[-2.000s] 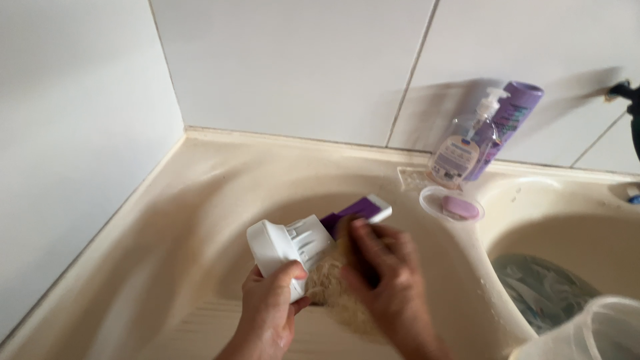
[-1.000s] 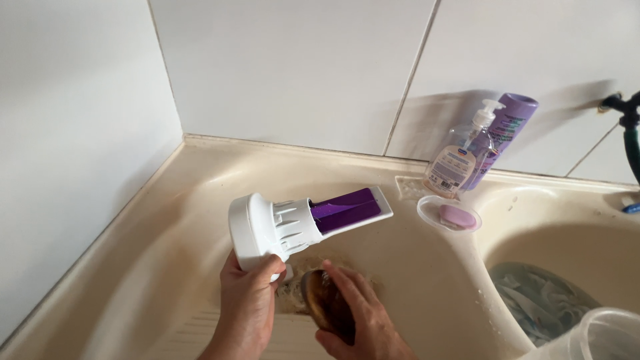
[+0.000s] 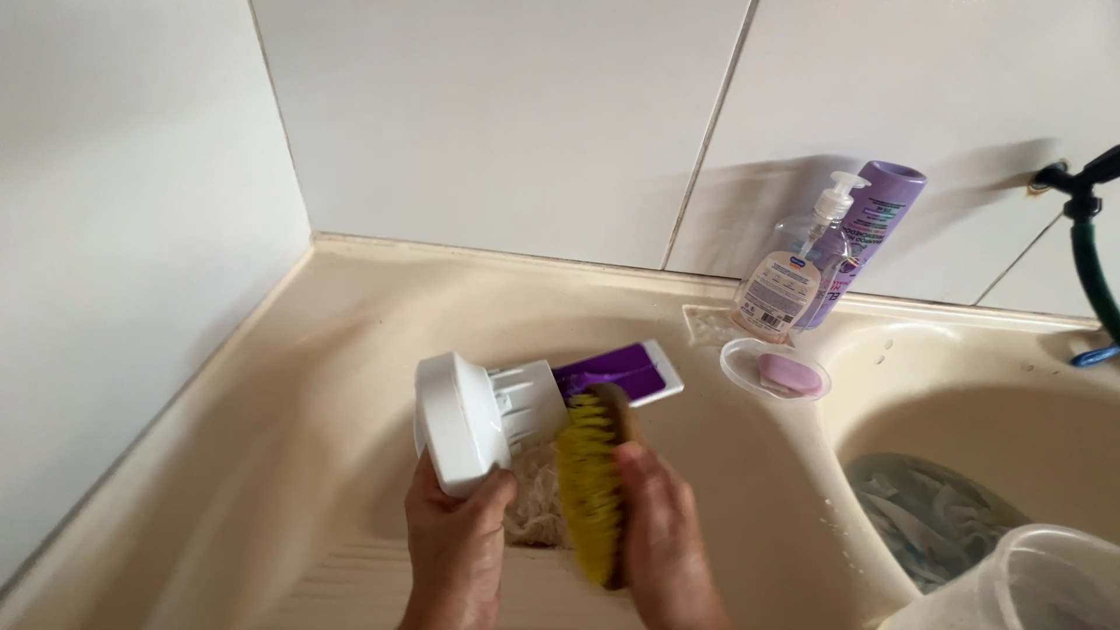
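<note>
My left hand [image 3: 459, 525] grips the round end of a white plastic part [image 3: 455, 420] with slotted fins and a flat purple insert [image 3: 608, 372] toward its far end. In my right hand [image 3: 656, 516] is a scrub brush [image 3: 595, 490] with yellow bristles and a brown back, slightly blurred. Its bristles face left, and its top overlaps the white part near the purple insert; whether they touch, I cannot tell. A pale, wrinkled cloth-like mass [image 3: 535, 499] lies in the basin below, partly hidden by the brush.
On the cream sink's ledge [image 3: 525, 262] stand a clear pump bottle [image 3: 779, 289] and a purple bottle [image 3: 884, 210]. Pink soap [image 3: 789, 374] sits in a clear dish [image 3: 739, 367]. The right basin holds cloth in water [image 3: 927, 507]. A clear plastic container [image 3: 1015, 586] and green hose [image 3: 1089, 271] are at right.
The brush has risen from below the white part to its side, and its yellow bristles now show. One second ago its brown back showed, and the purple insert was fully uncovered.
</note>
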